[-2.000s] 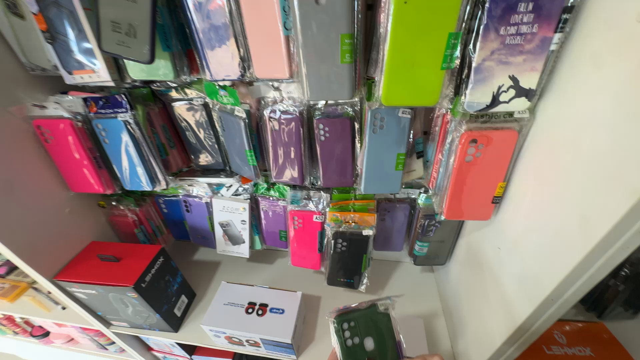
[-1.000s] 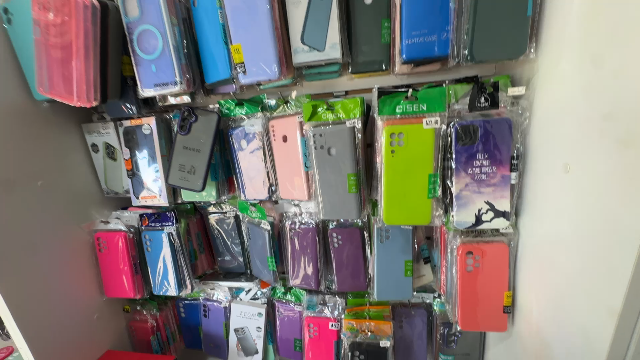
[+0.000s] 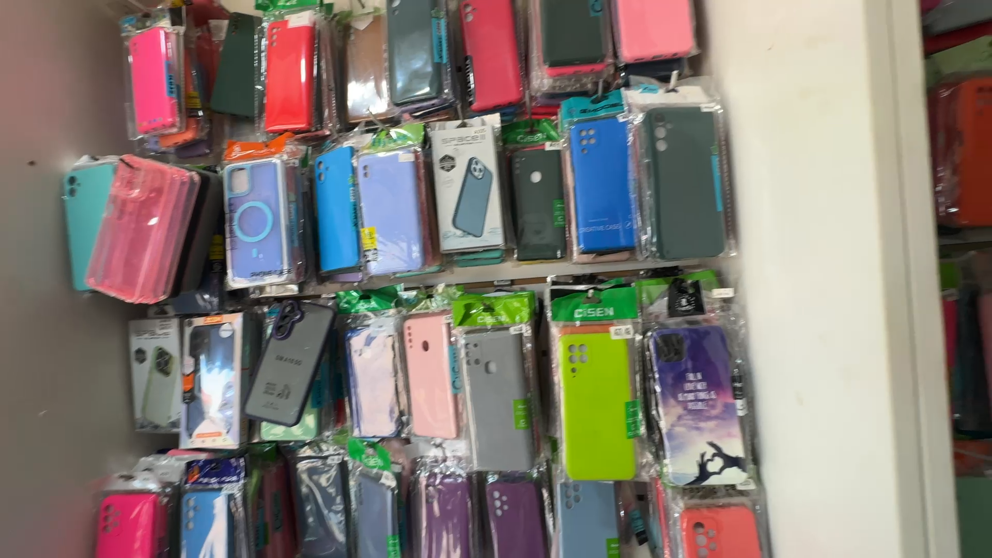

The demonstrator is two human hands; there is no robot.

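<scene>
Neither of my hands shows in the head view now. Rows of packaged phone cases hang on hooks in a white display bay. Near the middle of the view hang a lime-green phone case [image 3: 598, 407], a grey phone case [image 3: 500, 403] and a purple case with a picture of two hands [image 3: 697, 403]. Above them are a bright blue case [image 3: 601, 186], a dark green case [image 3: 686, 182] and a white boxed case [image 3: 470, 190]. A stack of clear pink cases [image 3: 143, 229] hangs tilted at the left. A dark-framed case without a bag [image 3: 291, 364] leans over the packs behind it.
A grey side panel [image 3: 54, 372] bounds the bay on the left, and a white upright panel [image 3: 814, 271] on the right. Beyond it, more packaged cases [image 3: 976, 155] hang in a neighbouring bay. A narrow white ledge [image 3: 496, 273] crosses between the middle rows.
The view has swung up strongly from the lower shelf to the upper rows. Two seconds ago a packaged dark green case was held by fingertips at the bottom edge; it is out of view now.
</scene>
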